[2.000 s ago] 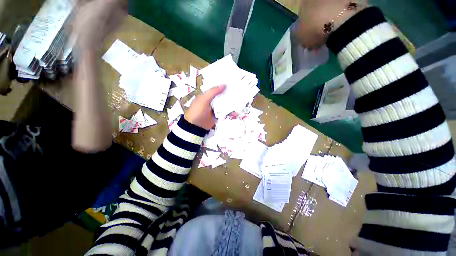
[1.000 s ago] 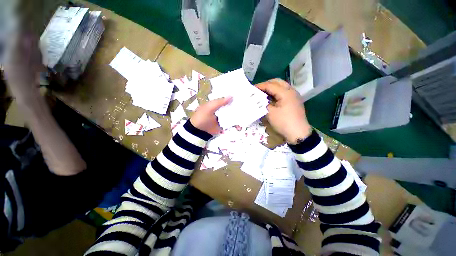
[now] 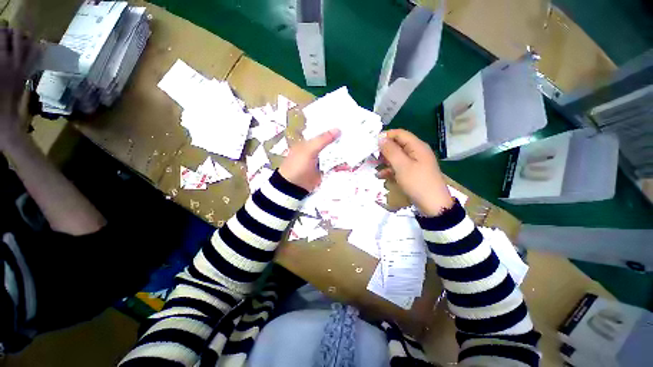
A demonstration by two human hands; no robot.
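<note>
My left hand (image 3: 304, 159) grips a fanned bundle of white leaflets (image 3: 344, 122), with the thumb on top. My right hand (image 3: 412, 168) is at the right edge of this bundle, thumb and finger pinched at a leaflet's edge. Under and below the hands lies a loose heap of small white cards with red print (image 3: 351, 193). Overlapping leaflets (image 3: 402, 254) lie nearer my body, and another pile of leaflets (image 3: 215, 118) lies to the left. All rest on brown cardboard (image 3: 315, 261).
Open retail boxes (image 3: 465, 118) stand on the green belt (image 3: 358, 54); another box (image 3: 605, 322) is at lower right. A grey rail (image 3: 587, 244) crosses at right. At left are thick leaflet stacks (image 3: 93, 50) and another person's arm (image 3: 54, 183).
My right hand came from the boxes to the held bundle between the first and second frames, and stays there now. The boxes on the belt have shifted rightward in view.
</note>
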